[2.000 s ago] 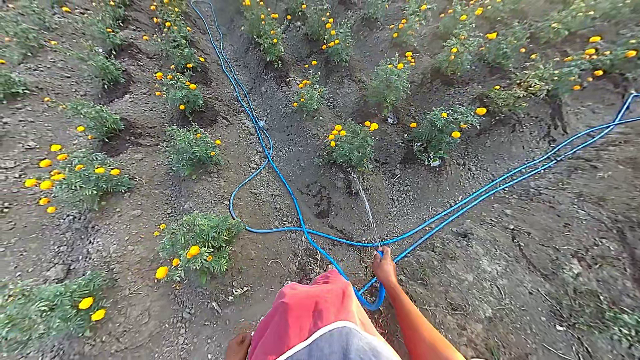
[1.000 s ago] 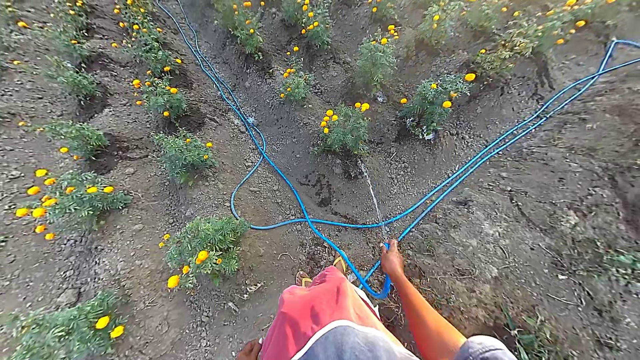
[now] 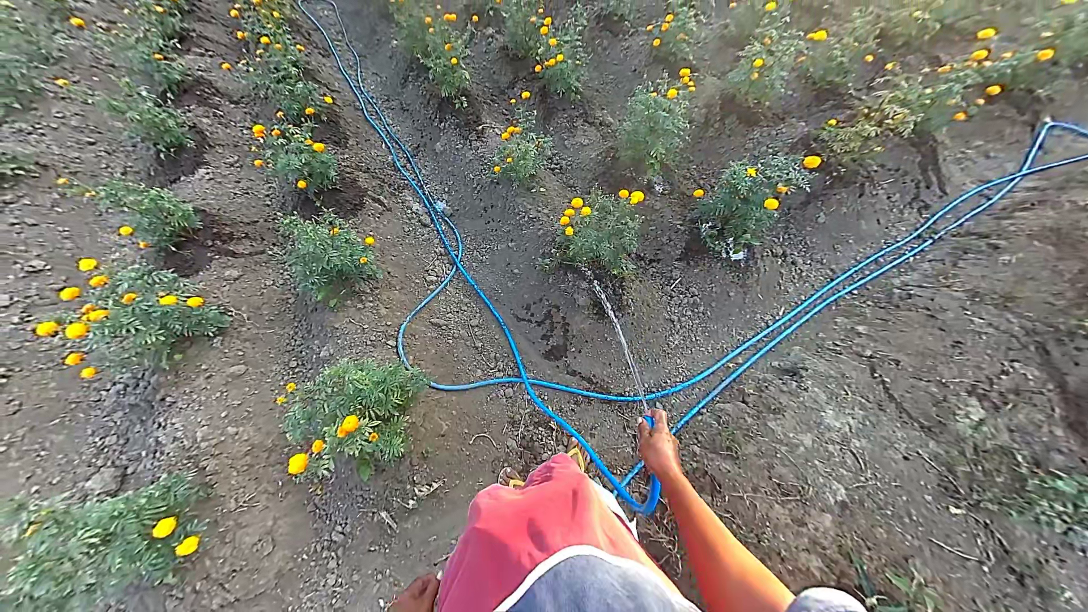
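My right hand (image 3: 659,446), right of the red cloth of my clothing, is closed around the end of a blue garden hose (image 3: 561,422). A thin stream of water (image 3: 619,327) leaves the hose end and lands at the base of a marigold plant (image 3: 602,234) with yellow-orange flowers. Below the hand the hose bends in a tight loop. At the bottom edge, left of the red cloth, part of my left hand (image 3: 416,593) shows; its fingers are mostly cut off by the frame, and whether it holds anything cannot be seen.
Rows of flowering marigolds stand at left and ahead, one bush (image 3: 353,416) close on my left. The hose crosses itself on the soil ahead and runs to the upper left and far right. Dry furrowed soil (image 3: 850,442) lies at right. Sandalled feet show below.
Water keeps running from the hose in my right hand onto the base of the same marigold. Nothing was taken up or let go.
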